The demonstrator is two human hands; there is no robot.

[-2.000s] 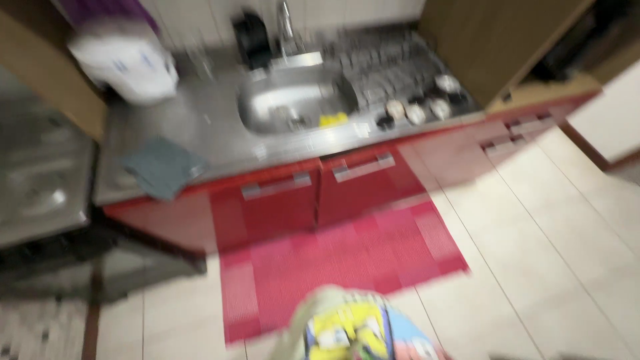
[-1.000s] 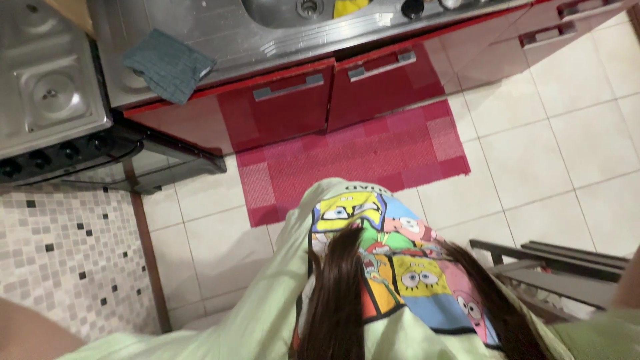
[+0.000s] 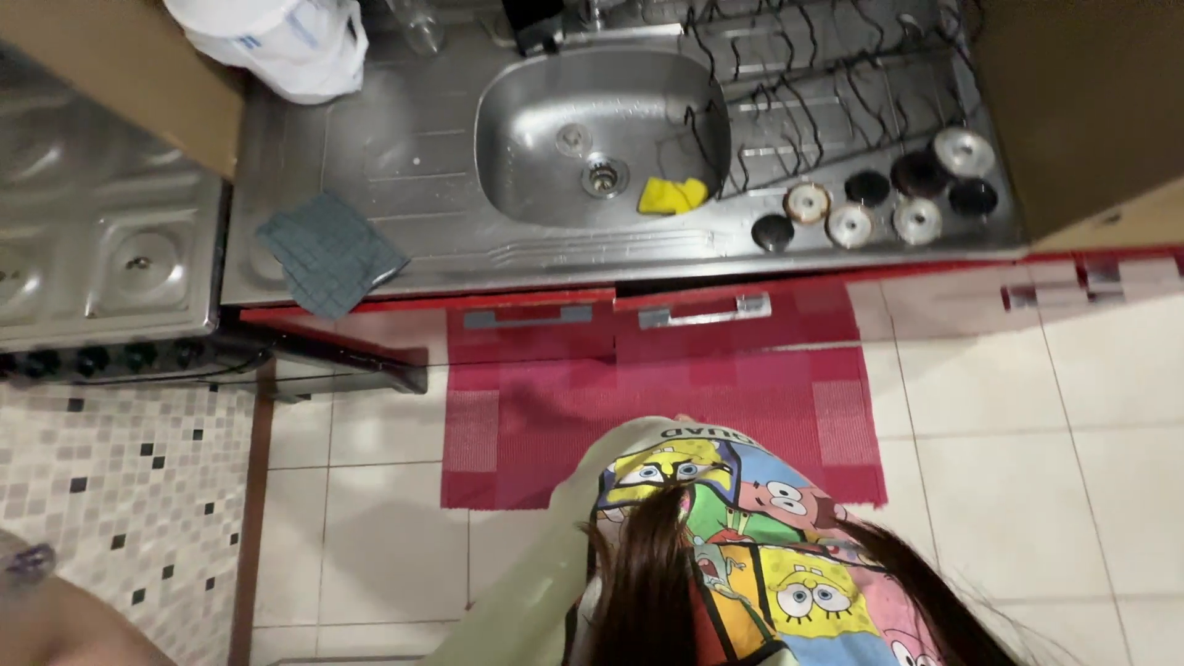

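Observation:
Part of my left arm shows blurred at the lower left edge, with something purple on it; the hand itself is not in view. My right hand is out of view too. A grey-green cloth (image 3: 328, 254) lies over the front edge of the steel countertop (image 3: 416, 245). Inside the sink (image 3: 536, 176), a yellow cloth (image 3: 673, 196) rests at the right front. Several round stove burner parts (image 3: 849, 225), some black and some metallic, sit to the right of the sink. Behind them is a dark wire dish rack (image 3: 814, 111).
A white plastic bag (image 3: 296, 55) stands at the counter's back left, near a clear glass (image 3: 421, 28). The gas stove (image 3: 139, 268) is at the left. Red cabinet doors (image 3: 527, 328) face a red rug (image 3: 647, 398) on the tiled floor. A printed shirt and long hair fill the lower middle.
Compared with one second ago, the view takes in more of the counter, with the whole sink and the burner parts in sight again. The right arm seen at the edge then is out of view.

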